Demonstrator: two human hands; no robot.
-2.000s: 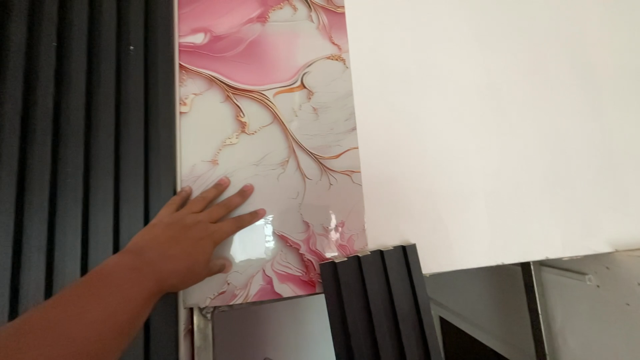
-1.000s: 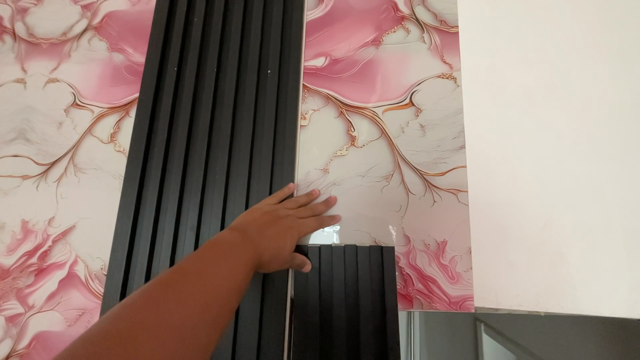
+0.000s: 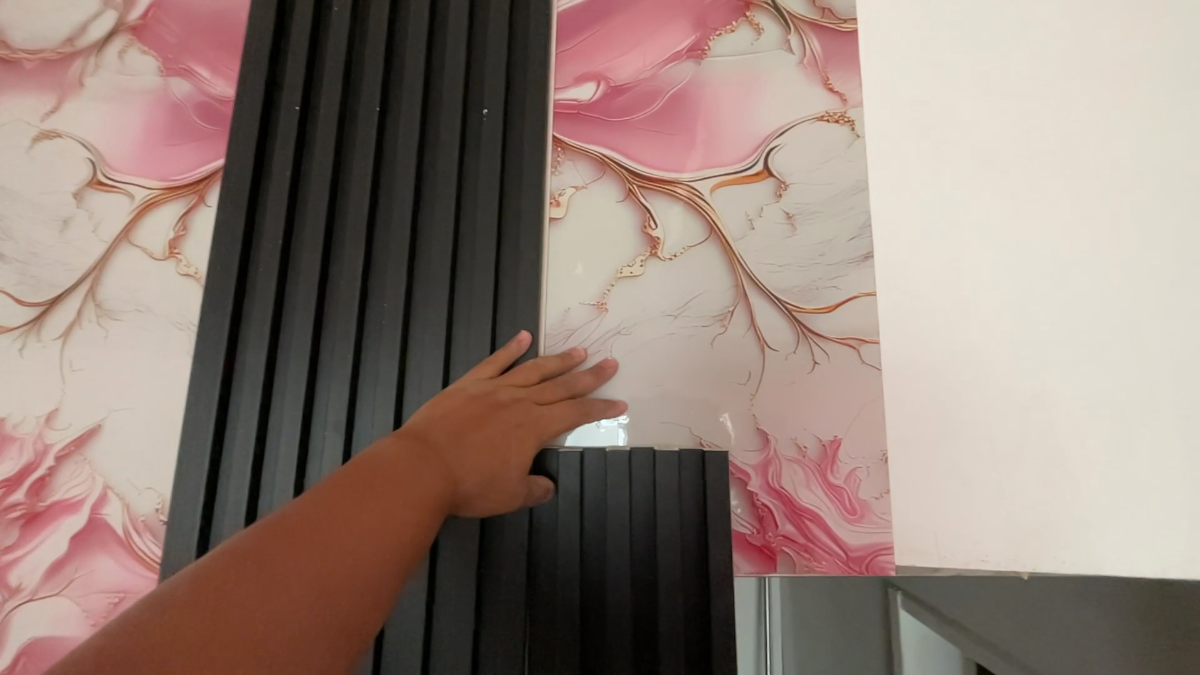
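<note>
My left hand rests with spread fingers at the seam between a tall black fluted wall panel and a glossy pink and white marble-pattern panel. Its fingertips lie on the marble-pattern surface, and its thumb is beside the top left corner of a shorter black fluted panel piece. That piece stands upright against the tall panel's right side and covers the lower part of the marble pattern. What supports the short piece is out of view. My right hand is not in view.
Another marble-pattern panel lies left of the tall fluted panel. A plain white wall surface is at the right. Below its lower edge is a grey recess with a pale frame.
The short fluted piece, tilted and farther right two seconds ago, now stands upright against the tall panel. My left hand remains at the seam. The view has shifted left.
</note>
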